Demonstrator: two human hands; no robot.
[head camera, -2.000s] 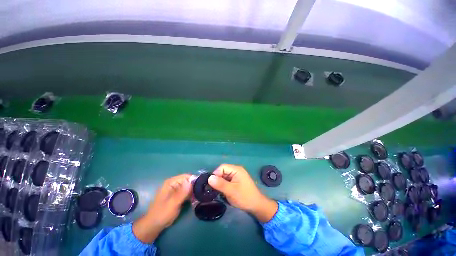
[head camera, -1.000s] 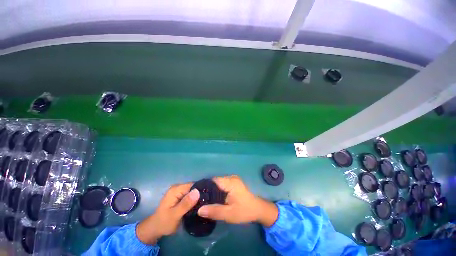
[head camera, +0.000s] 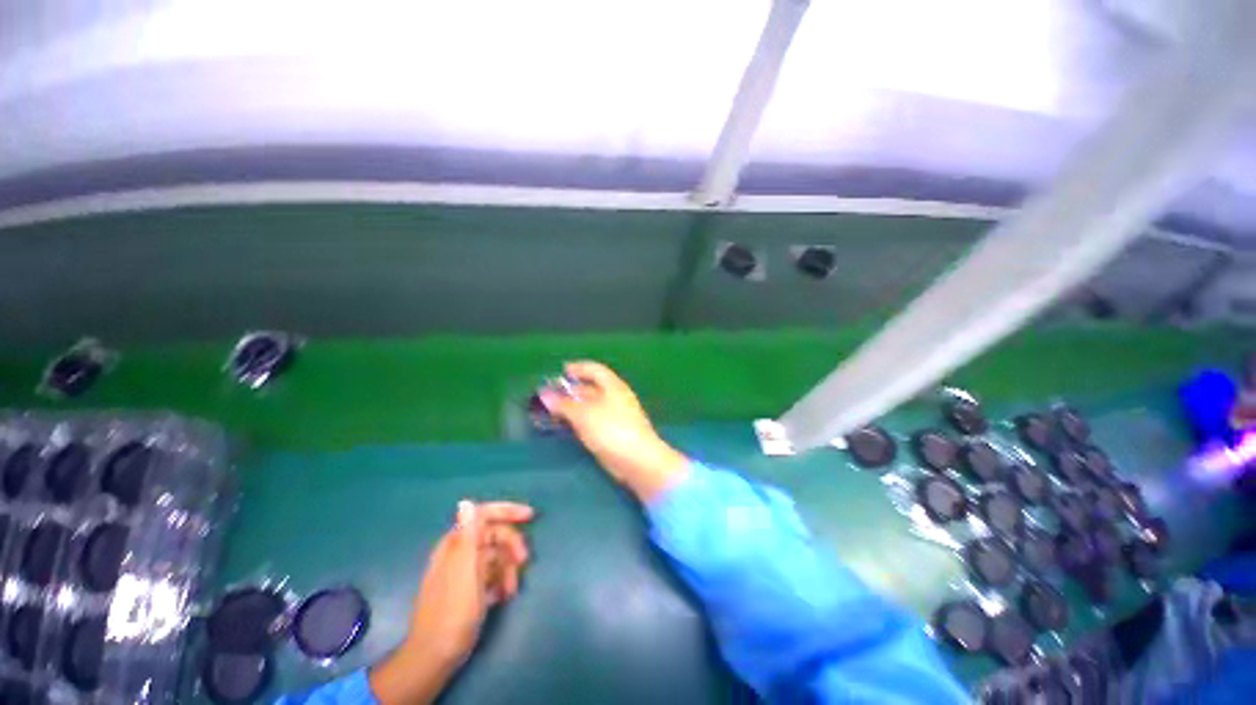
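Observation:
My right hand (head camera: 602, 419) is stretched forward over the near edge of the bright green strip. Its fingers hold a small black disc unit (head camera: 546, 408) with clear film around it, at or just above the strip. The disc is partly hidden by the fingers and slightly blurred. My left hand (head camera: 475, 576) is over the teal bench (head camera: 592, 592), fingers apart and bent, with nothing seen in it.
A clear tray (head camera: 179, 551) of black discs is at left, with several loose discs (head camera: 331, 624) beside it. Many black discs (head camera: 995, 510) lie at right. Wrapped units (head camera: 260, 360) sit on the green strip (head camera: 400, 393). A white post (head camera: 964, 262) slants down at right.
My hands have parted. My right hand has moved forward to the green strip with a disc; my left has let go. The lone disc right of my hands is no longer seen. The view has shifted.

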